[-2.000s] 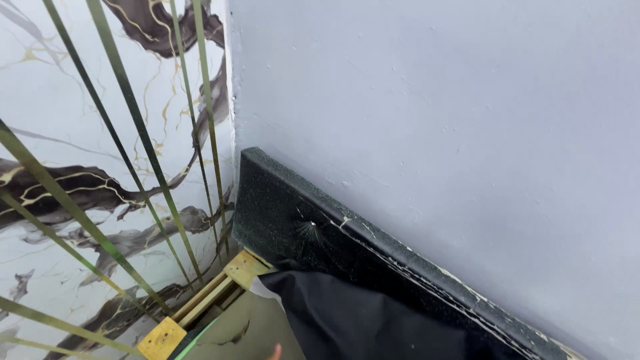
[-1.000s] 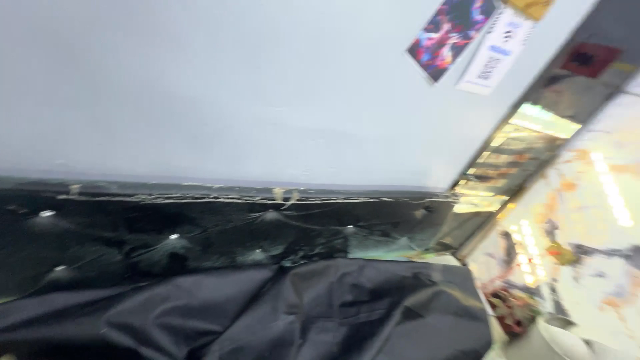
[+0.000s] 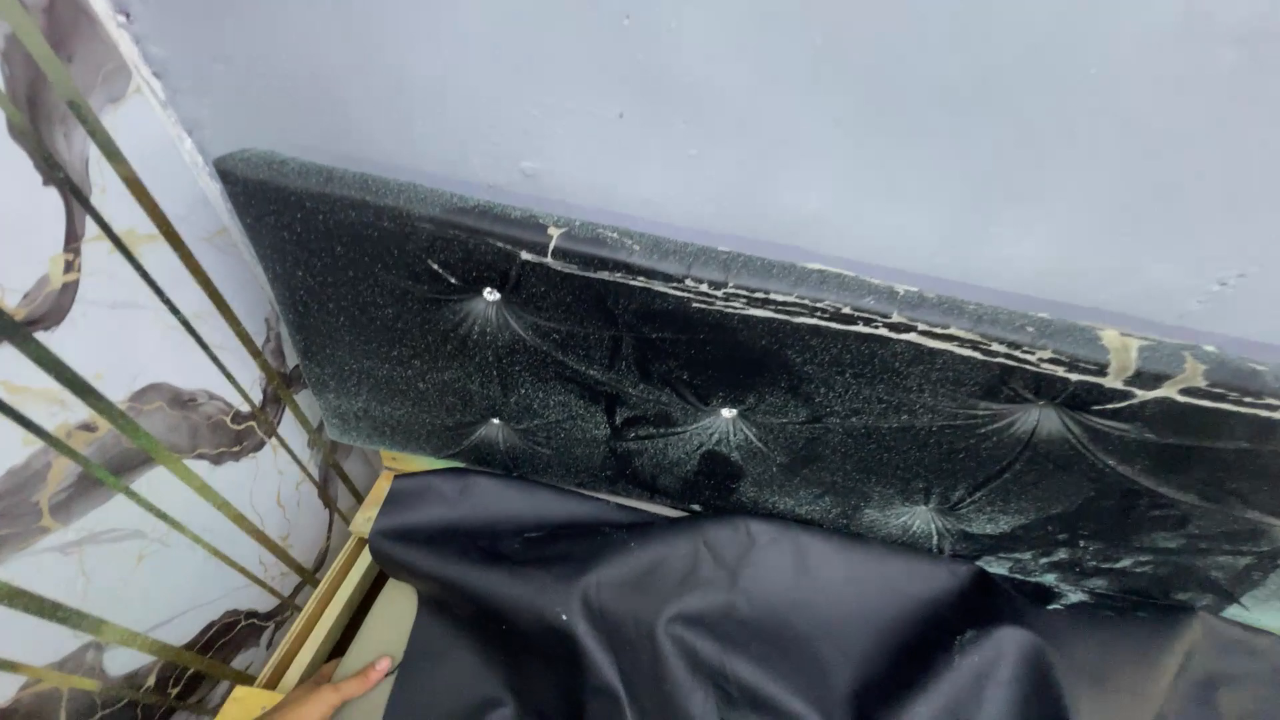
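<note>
My left hand [image 3: 335, 692] shows only in part at the bottom left edge. Its fingers rest at the beige panel [image 3: 378, 622], beside the wooden frame [image 3: 320, 620]; whether they grip it is hidden. Black leather-like sheet material [image 3: 620, 610] lies in loose folds just right of that hand and over part of the frame. Behind the sheet a dusty black tufted headboard [image 3: 600, 360], with shiny buttons, stands against the wall. Its covering is cracked and split along the upper edge. My right hand is out of view.
A pale painted wall [image 3: 700, 120] rises behind the headboard. Marble-patterned panelling [image 3: 150, 330] with slanting gold strips [image 3: 150, 205] borders the left side and meets the wall at a corner.
The view has swung to the right and back. The black sheet covers more of the beige panel than two seconds ago. More of my left hand shows than the single fingertip seen then.
</note>
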